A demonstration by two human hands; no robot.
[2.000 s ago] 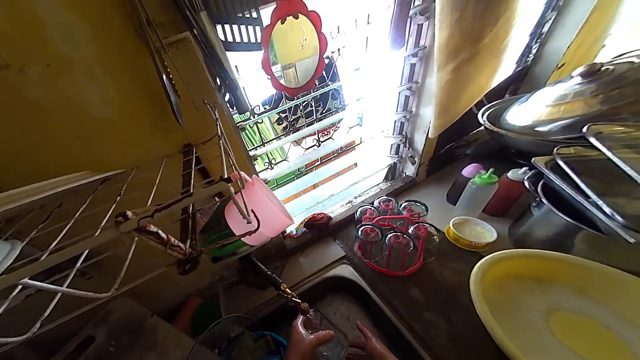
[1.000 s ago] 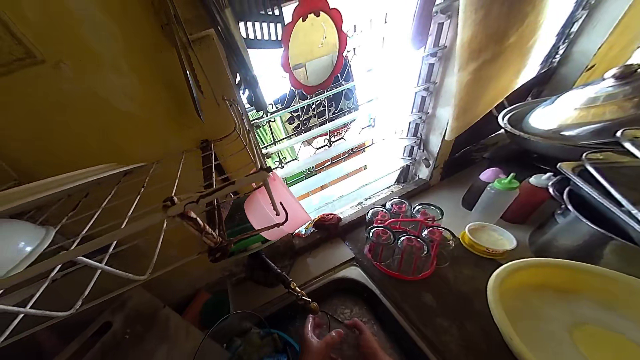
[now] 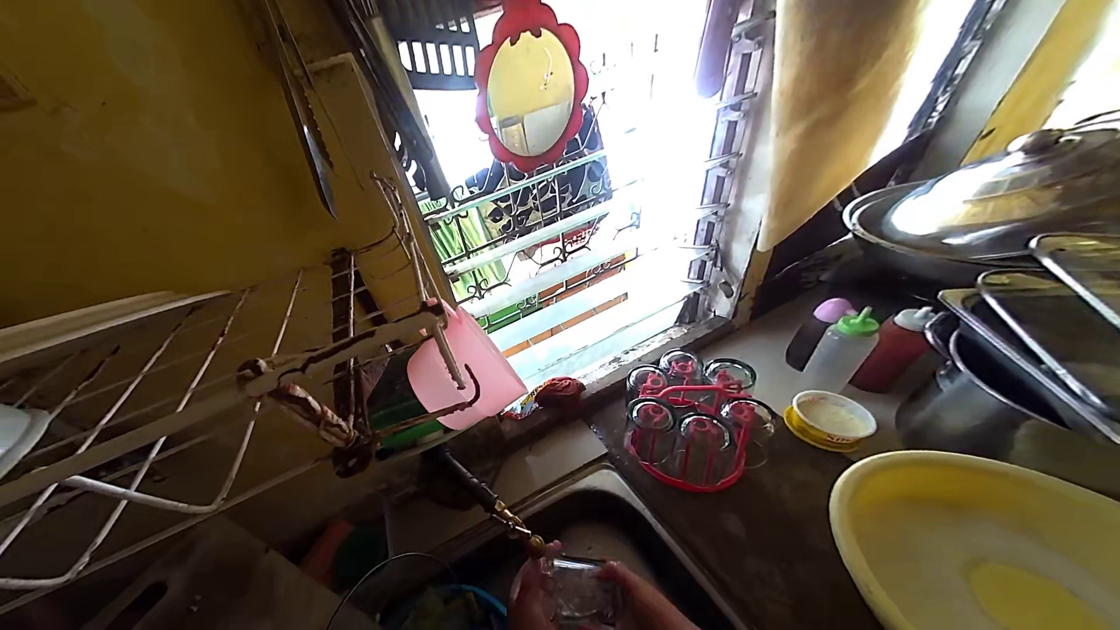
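Low in the head view, my left hand (image 3: pixel 530 597) and my right hand (image 3: pixel 646 598) hold a clear glass vessel (image 3: pixel 581 588) between them, over the metal sink (image 3: pixel 604 490). The brass end of the faucet (image 3: pixel 535 544) is right at the vessel's upper left side. My fingers wrap both sides of the glass; its lower part is cut off by the frame edge. Right of the sink, a red rack (image 3: pixel 691 479) carries several upturned drinking glasses.
A yellow basin (image 3: pixel 853 534) stands at the lower right, pots and a lidded wok (image 3: pixel 954 210) behind it. Squeeze bottles (image 3: pixel 838 354) and a small tub (image 3: pixel 831 416) are nearby. A wire rack (image 3: pixel 140 503) with a pink container (image 3: pixel 464 367) juts in from the left.
The glass, tilted between my hands two seconds ago, is now held up close under the faucet's end. My hands have drawn around its two sides.
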